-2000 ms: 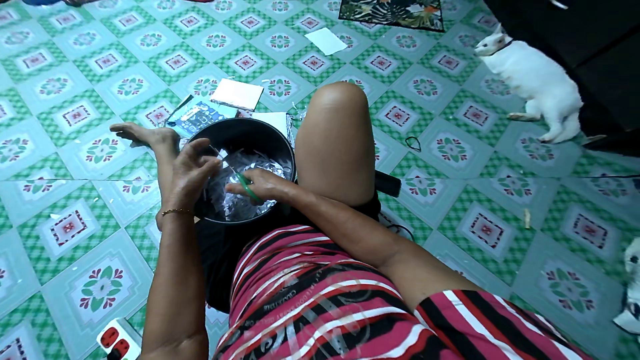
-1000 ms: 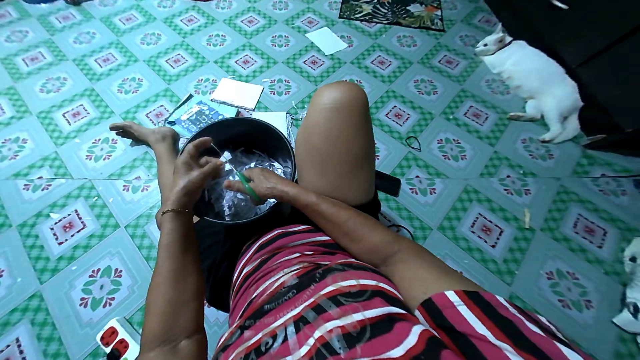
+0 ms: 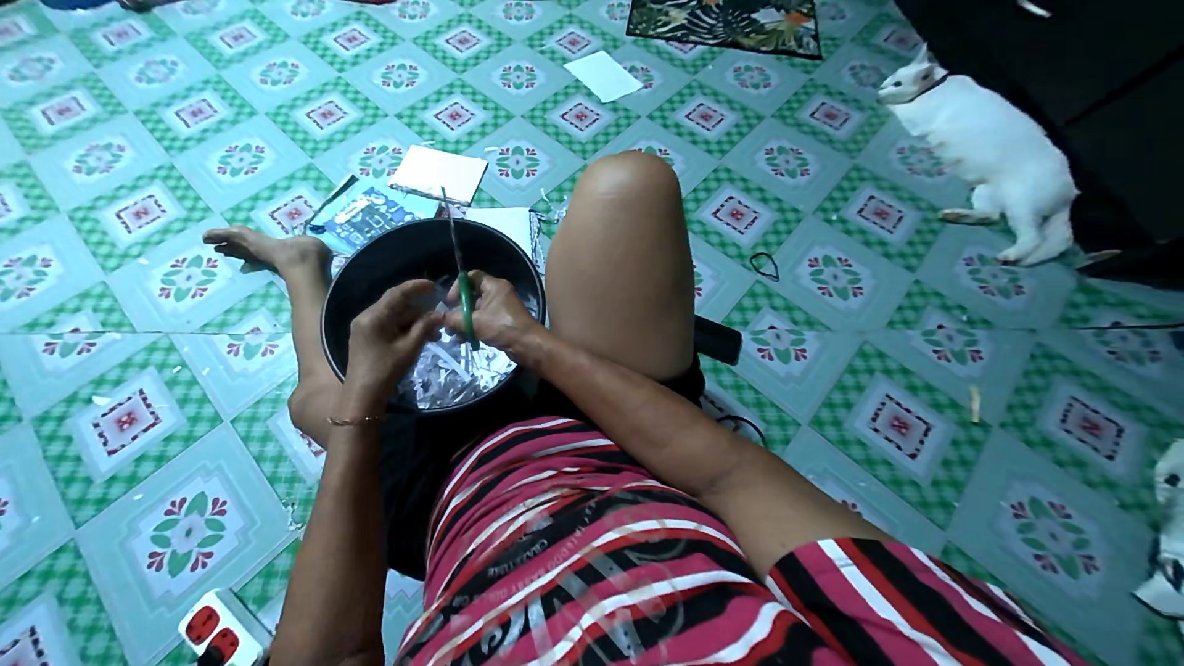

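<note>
A round black basin (image 3: 344,277) sits between my legs, with a pile of shiny whitish strips and scraps (image 3: 449,377) in its bottom. Over its middle, my right hand (image 3: 498,314) holds green-handled scissors (image 3: 465,301), their thin blades pointing away from me. My left hand (image 3: 393,331) is just left of them above the basin, fingers bent and thumb near the right fingertips. A small pale, see-through piece seems to be between its fingers, but it is too faint to be sure.
Beyond the basin lie a white pad (image 3: 438,173) and a blue printed packet (image 3: 375,215) on the patterned floor. A white paper (image 3: 603,76) lies farther off. A white cat (image 3: 994,139) lies at the right. A white power socket block (image 3: 222,629) is at lower left.
The scissors, slanted to the upper left before, now point nearly straight away from me. My left hand stays over the left part of the basin.
</note>
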